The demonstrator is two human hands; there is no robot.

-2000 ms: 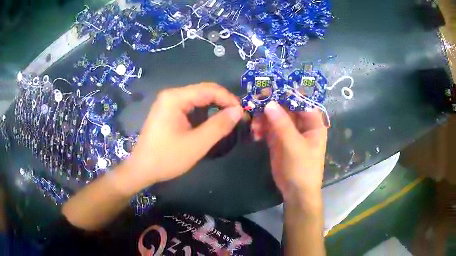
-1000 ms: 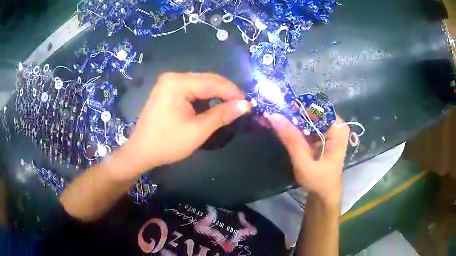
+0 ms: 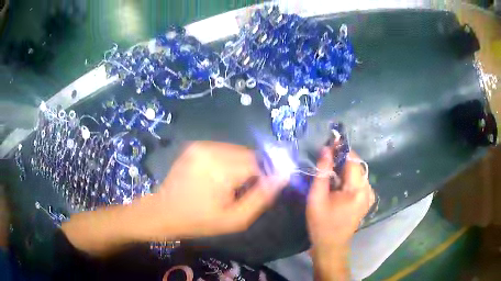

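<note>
My right hand (image 3: 340,200) grips a blue-black ring circuit board (image 3: 339,151), turned nearly edge-on between thumb and fingers. A thin white cable (image 3: 313,171) runs left from it towards a blue-white LED glare (image 3: 283,163). Another end of white cable curls beside my right hand's fingers. My left hand (image 3: 220,184) is blurred, its fingertips pinched together at the glare. The glare hides what lies between them and the lit board. A dark shape lies below the glare, partly behind my left hand.
A blue board pile (image 3: 307,52) lies at the far side, trailing a few boards towards my hands. Dense laid-out boards (image 3: 77,159) are at left, with looser ones (image 3: 129,115) beyond. Dark round objects (image 3: 475,123) sit at the table's right end. The white rim (image 3: 220,27) curves behind.
The view has tilted up, showing more of the far pile and rim. The right-hand board has turned from face-up to edge-on. The LED, unlit two seconds ago, still glares; the digits are no longer visible.
</note>
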